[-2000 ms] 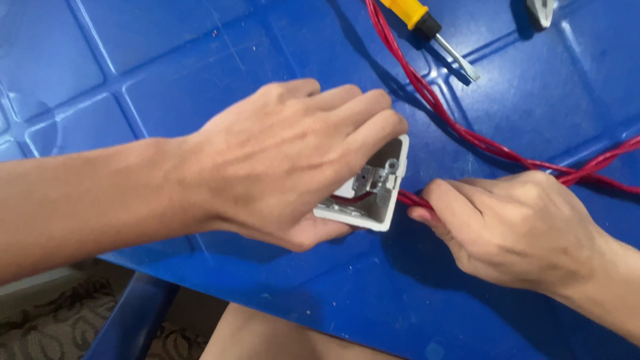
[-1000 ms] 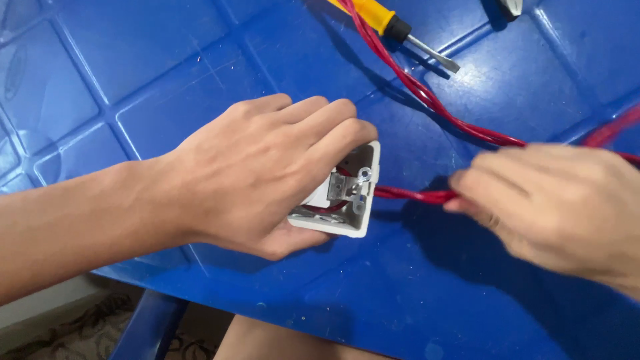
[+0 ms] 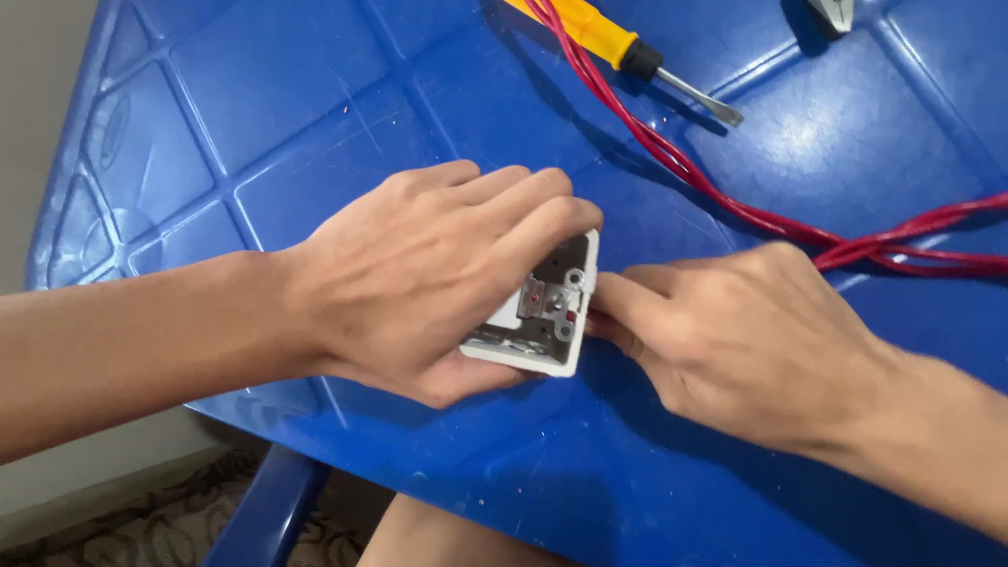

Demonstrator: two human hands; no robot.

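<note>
My left hand (image 3: 441, 276) grips a white plastic electrical box (image 3: 559, 366) from above, its palm covering the left part. In the box's exposed end a metal bracket (image 3: 543, 299) with screw holes shows, along with a bit of red wire. At the right wall of the box, my right hand (image 3: 732, 339) has its thumb and fingertips pressed together around the red wire, which is mostly hidden there. Behind that hand, twisted red wires (image 3: 732, 206) cross each other on the blue plastic table (image 3: 315, 150).
A flat-blade screwdriver with a yellow handle (image 3: 591, 31) lies at the top, partly under the red wires. The metal jaws of a tool, probably pliers (image 3: 835, 12), show at the top right edge. A leg of the person is below the table's front edge.
My right hand pulled away from the box along the red wire a second ago and is now back against the box's right wall. My left hand has kept its hold on the box.
</note>
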